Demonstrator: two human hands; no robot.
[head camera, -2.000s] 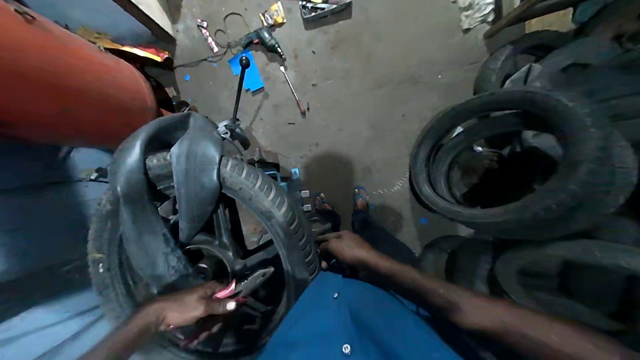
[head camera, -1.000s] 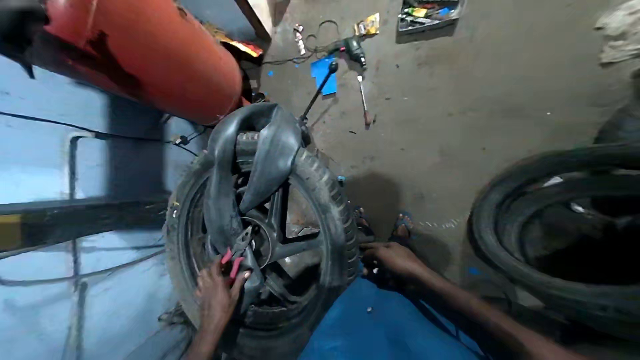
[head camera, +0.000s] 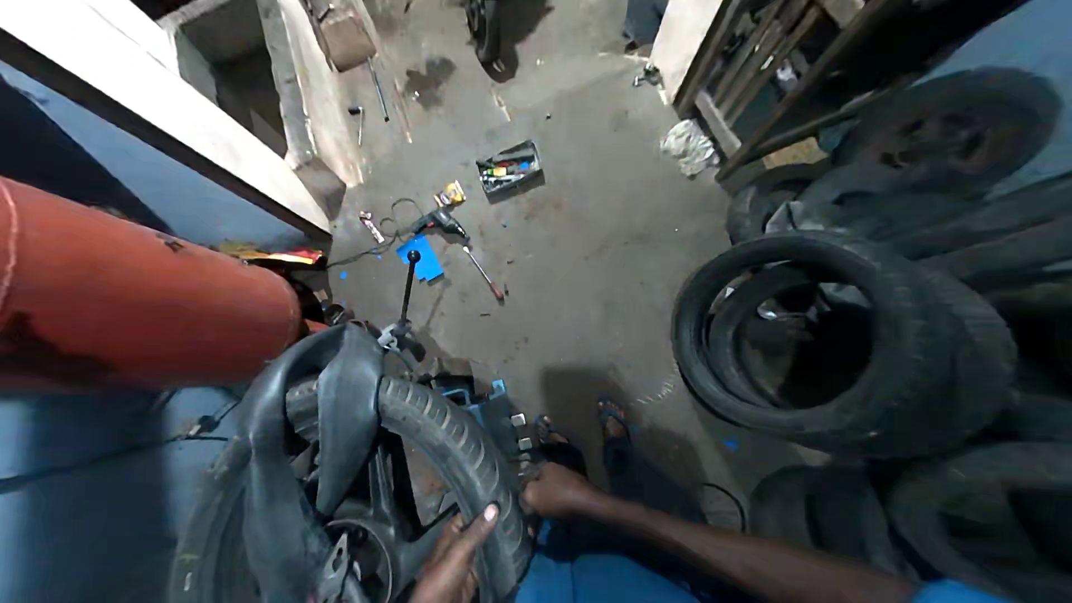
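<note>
My left hand grips the right side of a motorcycle tyre, thumb on the tread and fingers on the inner side. The tyre is on a dark spoked alloy wheel. A deflated black inner tube drapes over the wheel's upper left part. Pliers rest near the hub, apart from my left hand, their handles mostly out of view. My right hand is bent into a fist against the tyre's right edge, beside a blue metal part; its fingertips are hidden.
A red cylindrical tank lies at the left. Loose tyres are piled at the right. On the floor ahead are a power drill, a screwdriver and a tool tray. A ball-ended lever rises beyond the wheel.
My left hand has let go of the pliers and moved right to the tyre's side. My right hand remains by the tyre's edge. The view has shifted to show more floor ahead.
</note>
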